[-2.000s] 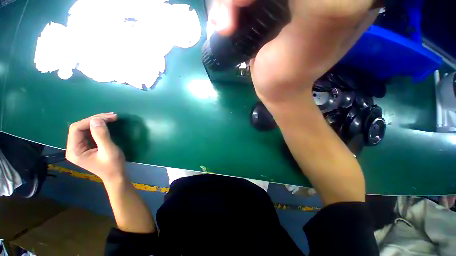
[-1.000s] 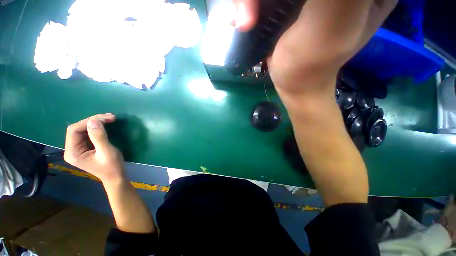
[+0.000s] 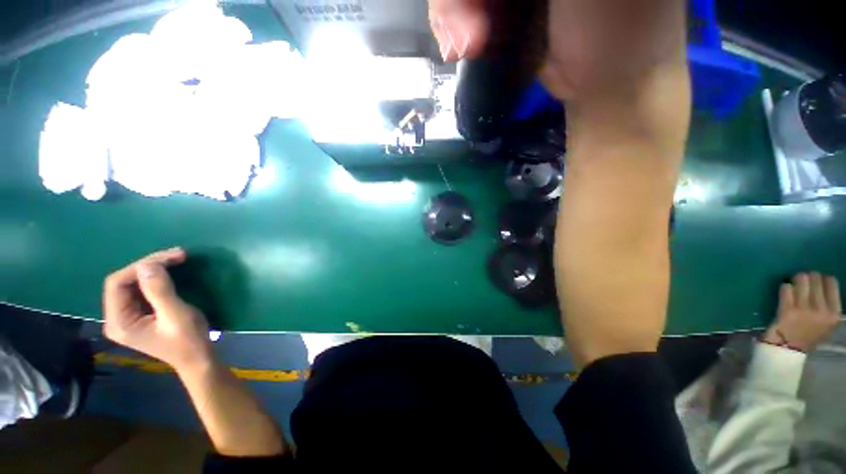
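My right hand (image 3: pixel 608 42), large and blurred at the top edge, is closed around a thick black electric screwdriver (image 3: pixel 487 102). The tool is beside the small metal outlet of the screw feeder (image 3: pixel 357 42); its tip is not clearly visible. My left hand (image 3: pixel 153 310) rests at the bench's near edge at left, fingers loosely curled, with no object visible in it. One black round cover (image 3: pixel 449 218) lies apart in front of the feeder. More black covers (image 3: pixel 521 271) lie to its right, partly hidden behind my right forearm.
An overexposed heap of white parts (image 3: pixel 167 111) lies left of the feeder on the green bench (image 3: pixel 306 287). A blue bin (image 3: pixel 719 83) stands behind my right forearm. A white unit with a black top (image 3: pixel 812 116) stands far right. Another person's hand (image 3: pixel 807 310) rests at the right edge.
The view has shifted, showing more of the feeder and the far-right unit. My right hand and screwdriver are higher and further right in the picture. Another person's hand now shows on the bench.
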